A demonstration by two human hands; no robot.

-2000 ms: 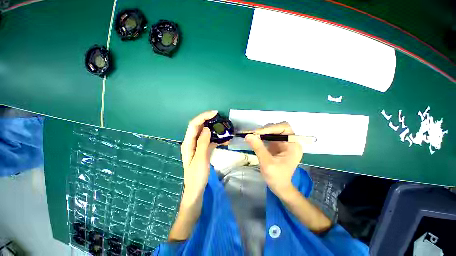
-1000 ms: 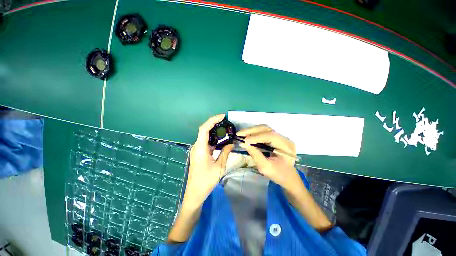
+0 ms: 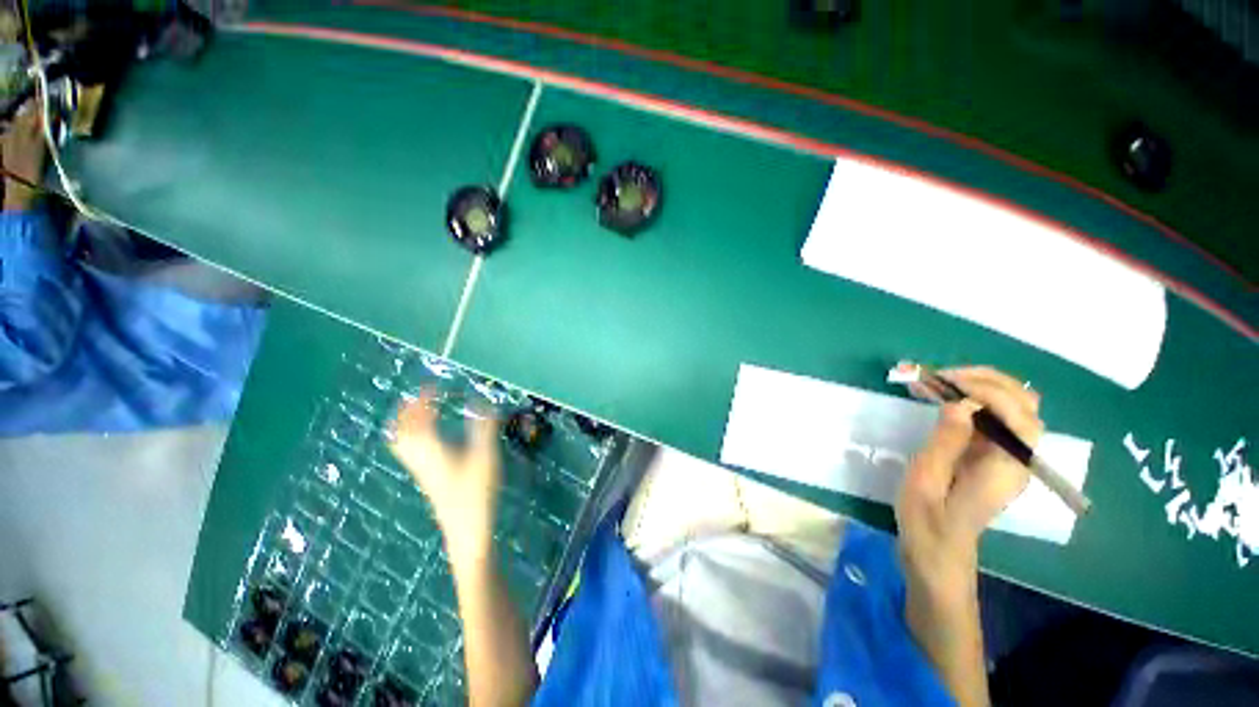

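Note:
My left hand (image 3: pixel 449 463) is blurred over the upper part of the clear blister tray (image 3: pixel 366 532); its fingers look apart and no module shows between them. Black lens modules (image 3: pixel 526 428) sit in the tray's upper right pockets, and more lie along its lower edge. My right hand (image 3: pixel 967 463) holds dark tweezers (image 3: pixel 1001 437) above the narrow white sheet (image 3: pixel 794 428). A small white piece (image 3: pixel 906 373) is at the tweezers' tip. Faint curved marks show on the sheet. Three black modules (image 3: pixel 630 198) lie on the green bench at the upper middle.
A wider white sheet (image 3: pixel 987 269) lies near the red line. Small white scraps (image 3: pixel 1222 511) are piled at right. Dark round objects (image 3: pixel 1143 156) are beyond the red line. Another person's blue sleeve (image 3: pixel 152 339) and hand are at left. A dark bin (image 3: pixel 1194 684) is at the lower right.
My left hand has moved from the sheet to the tray, and the module it held no longer shows there. My right hand has moved right with the tweezers. The view has shifted left.

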